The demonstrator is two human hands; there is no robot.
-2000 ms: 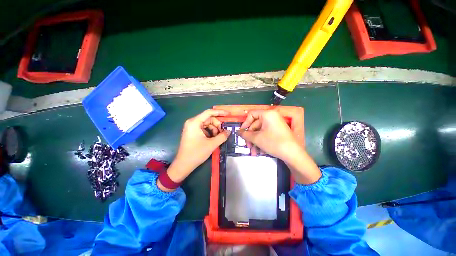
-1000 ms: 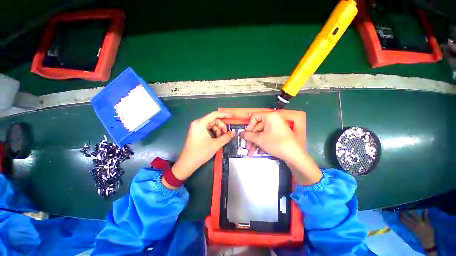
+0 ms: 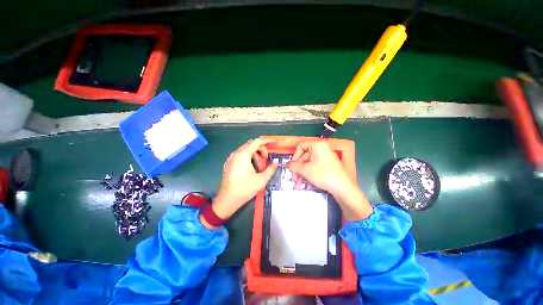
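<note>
An opened tablet unit (image 3: 302,262) with a large silver-white rectangle (image 3: 299,227) lies in a thick red-orange frame (image 3: 255,256) on the bench. My left hand (image 3: 241,177) and my right hand (image 3: 323,170) are at its top end, over the circuit board area (image 3: 287,174). Thumb and fingers of each hand are brought together there. Any small part between the fingertips is too small and hidden to tell. A red band circles my left wrist. A yellow electric screwdriver (image 3: 368,74) stands tilted just behind the frame, its dark tip near the frame's top edge.
A blue bin (image 3: 138,138) of small white parts (image 3: 169,136) and a loose heap of black-and-white parts (image 3: 131,202) lie left. A round screw dish (image 3: 412,183) is right. Red-framed tablets (image 3: 113,62) sit on the green belt beyond the pale edge strip (image 3: 250,113). Blue sleeves show at both sides.
The framed tablets on the belt have shifted to the right in view. Both hands stay at the tablet's top end, with little visible movement. The view has shifted slightly.
</note>
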